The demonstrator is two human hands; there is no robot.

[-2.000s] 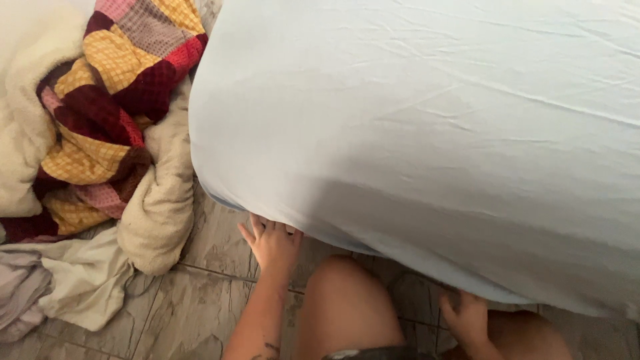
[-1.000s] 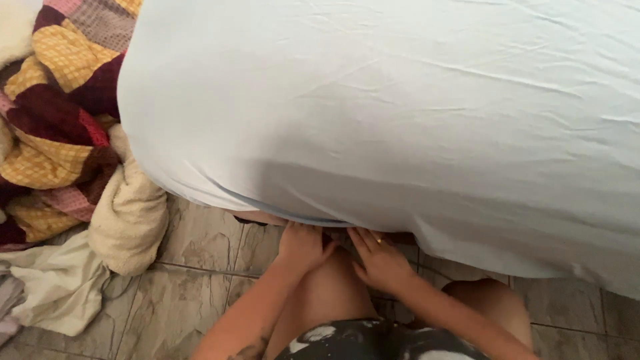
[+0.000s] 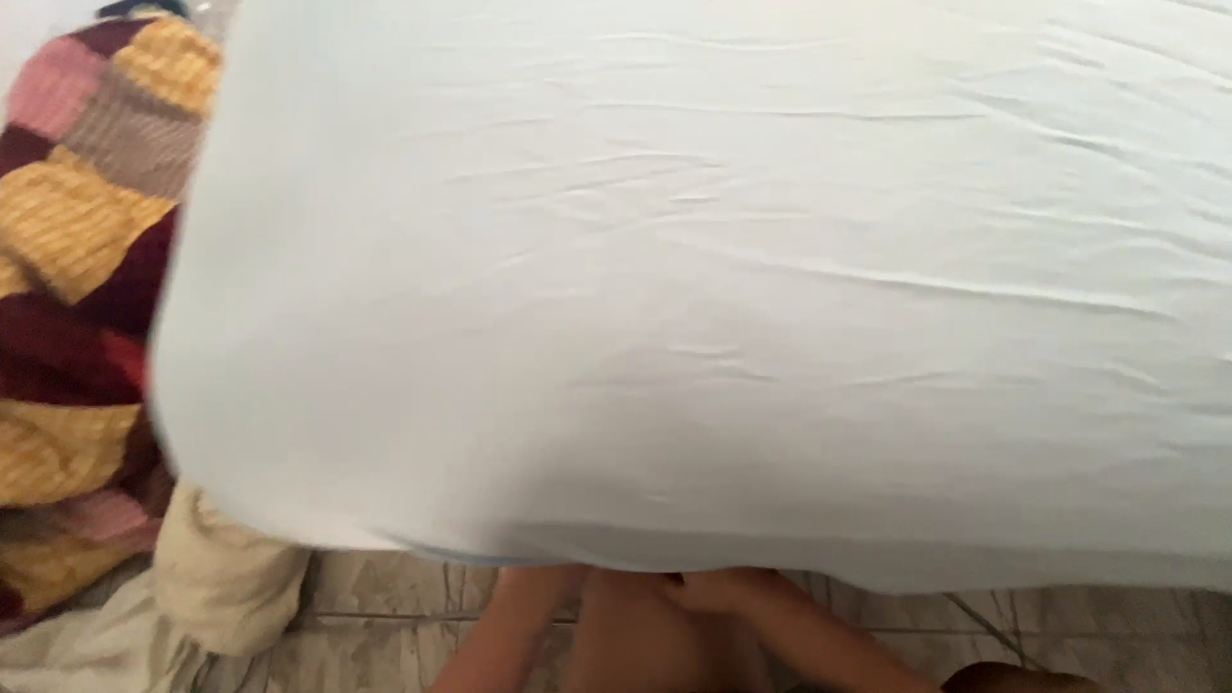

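Note:
A pale fitted sheet (image 3: 616, 289) with shallow wrinkles covers the mattress and fills most of the head view. My left hand (image 3: 544, 577) reaches to the sheet's lower edge at the bottom middle, its fingers hidden beneath the overhang. Just to the right, my right hand (image 3: 717, 587) is at the same edge, blurred and partly covered by the cloth. Whether either hand grips the fabric cannot be seen. My bare leg (image 3: 640, 640) is between the two forearms.
A patchwork blanket (image 3: 77, 231) in yellow, maroon and pink lies heaped left of the mattress. Its cream fleecy part (image 3: 231, 577) and a pale cloth (image 3: 106, 635) rest on the tiled floor (image 3: 385, 626) near the mattress corner. A knee (image 3: 1020, 677) shows at the lower right.
My hands, wide apart two seconds ago, came close together at the mattress's lower edge. Their fingers, visible one second ago, are now mostly hidden under the sheet's edge. The view has shifted.

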